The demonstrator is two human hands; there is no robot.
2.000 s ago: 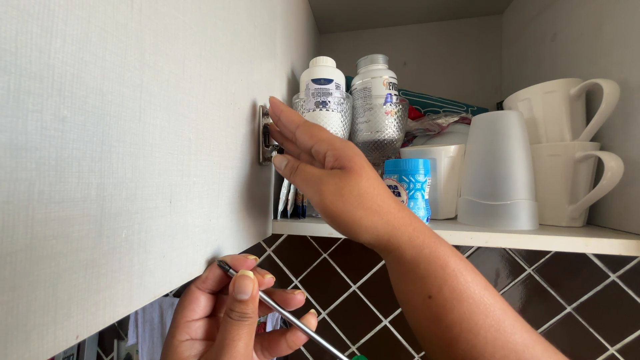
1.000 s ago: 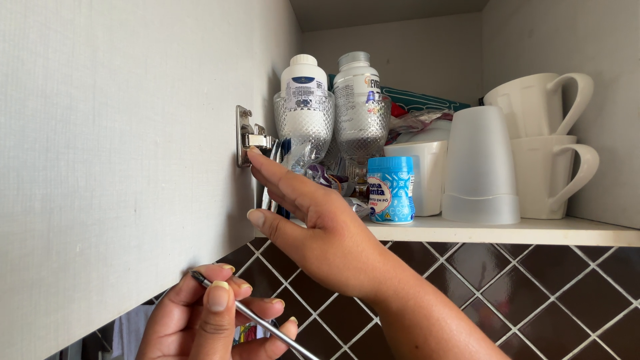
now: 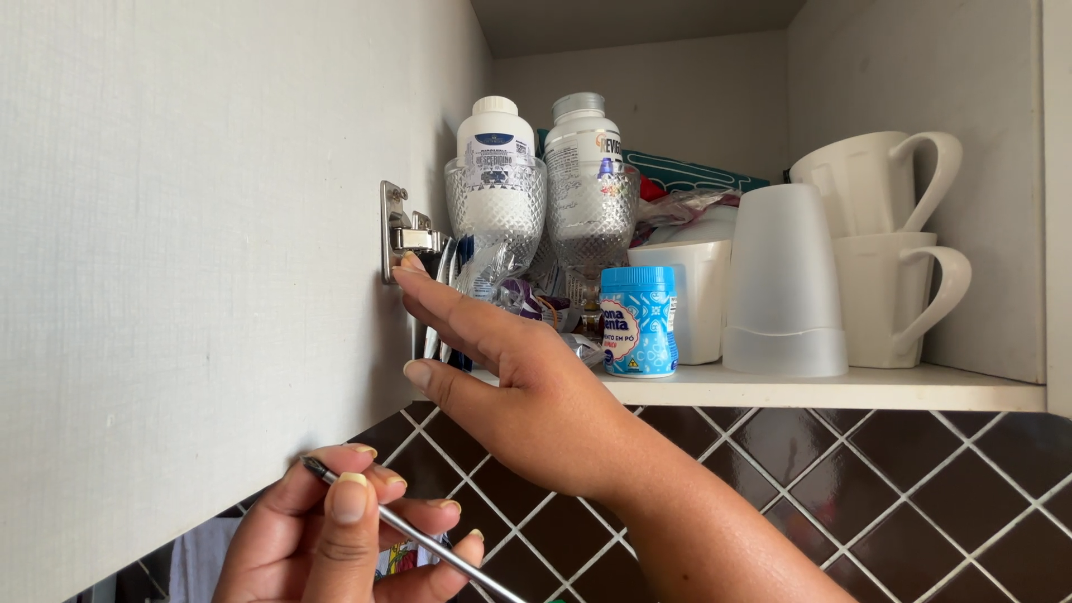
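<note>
A metal cabinet hinge is fixed to the inner face of the pale cabinet door. My right hand reaches in from the lower right, its fingertips at the lower part of the hinge and its thumb near the door below. Its fingers are extended, and nothing shows in its grasp. Low in the view, my left hand pinches the shaft of a screwdriver near its dark tip, between thumb and fingers. The shaft slants down to the right, and the handle is almost wholly out of view.
On the shelf are two textured glass goblets with white bottles in them, a blue jar, an upturned frosted cup, stacked white mugs and plastic packets. Dark wall tiles lie below. A cloth hangs at lower left.
My right hand has moved down from over the hinge, whose arm now shows above my fingertips. My left hand keeps its pinch on the screwdriver.
</note>
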